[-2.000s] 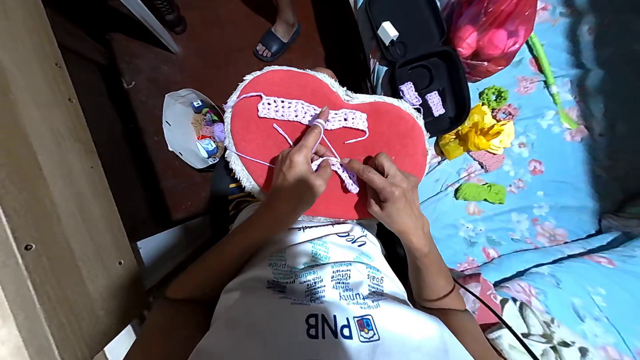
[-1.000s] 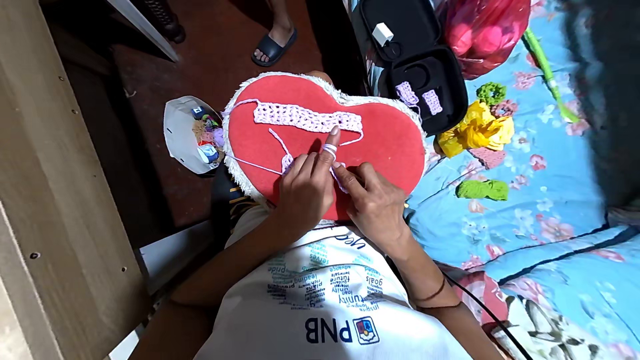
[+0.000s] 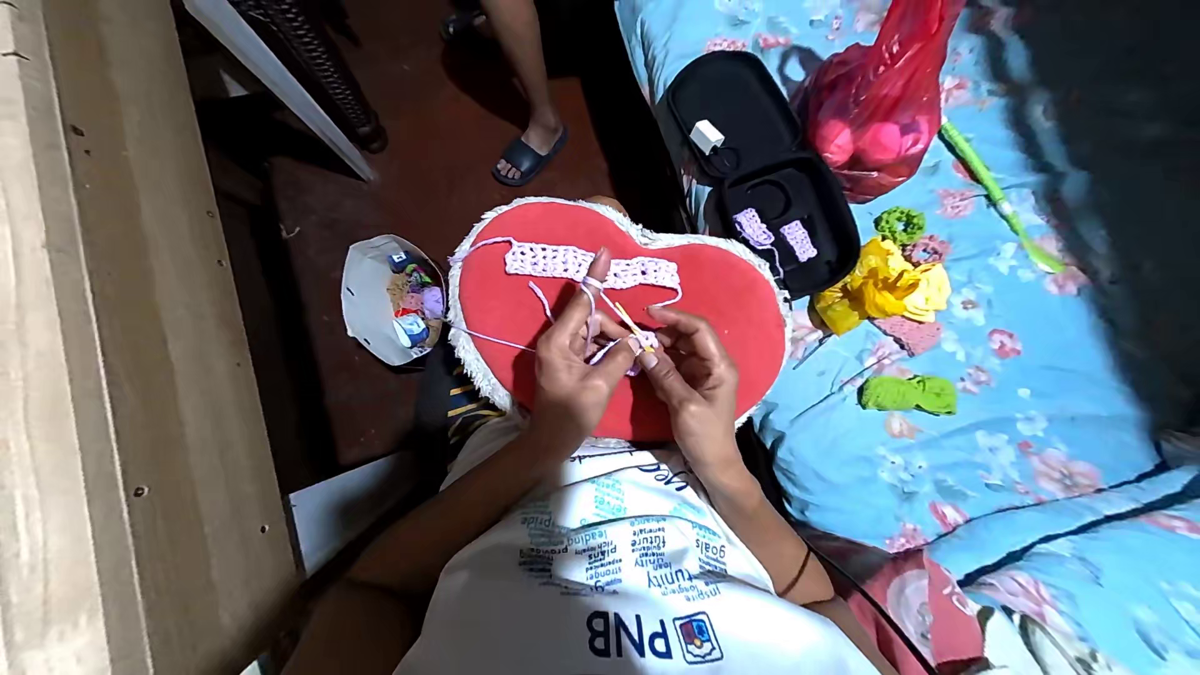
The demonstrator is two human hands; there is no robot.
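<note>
A red heart-shaped cushion (image 3: 741, 347) with white fluffy trim lies across my lap. My left hand (image 3: 577, 375) pinches a small lilac crochet piece (image 3: 639, 343), with lilac yarn looped round its raised index finger. My right hand (image 3: 694, 375) grips a thin yellowish crochet hook (image 3: 630, 321) at that piece, its fingers partly hiding the work. Beyond both hands, a longer pale pink crocheted strip (image 3: 548, 261) lies flat on the cushion, partly behind the left index finger. A lilac yarn strand (image 3: 492, 337) runs from the left hand toward a white container (image 3: 367, 295) holding yarn and small items.
Right, on a floral-covered bed (image 3: 1059, 394), are an open black case (image 3: 839, 225) with two lilac crochet pieces, a red plastic bag (image 3: 891, 103), a yellow plastic bag (image 3: 891, 281) and green crochet (image 3: 907, 394). Another person's sandalled foot (image 3: 532, 155) is beyond the cushion. A wooden panel (image 3: 178, 375) stands left.
The small crochet piece and the hook show between my fingers, where a second ago my hands mostly covered them. My right hand's fingers have spread more.
</note>
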